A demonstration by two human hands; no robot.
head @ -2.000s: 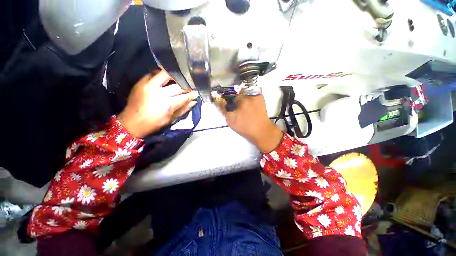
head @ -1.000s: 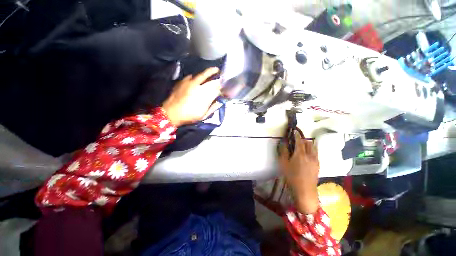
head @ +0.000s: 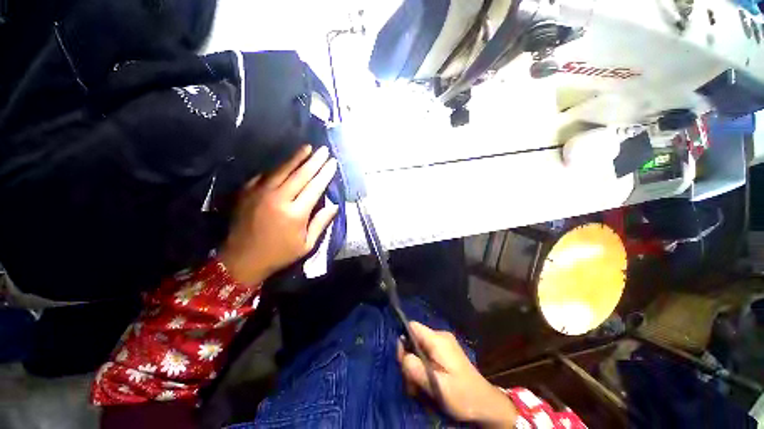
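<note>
The dark garment (head: 151, 159) lies heaped on the table at the left, with thin white marks and a white dotted loop on it. My left hand (head: 281, 214) lies flat on its right edge, fingers spread. My right hand (head: 444, 373) is shut on the shears (head: 388, 281), low over my lap. Their blades point up to the garment's edge beside my left fingers; bright glare hides whether they touch the cloth. A pale strip (head: 317, 261) shows below my left hand. The sewing machine head (head: 620, 59) stands at the upper right.
The presser foot area lies in bright glare. A white rounded object (head: 591, 149) and a dark box with a green panel (head: 662, 166) are on the right of the table. A round yellow disc (head: 582, 279) is below the table's front edge.
My right hand has picked up the shears from the machine bed and brought them down and left to the garment's edge. The garment and my left hand now lie farther from the machine head.
</note>
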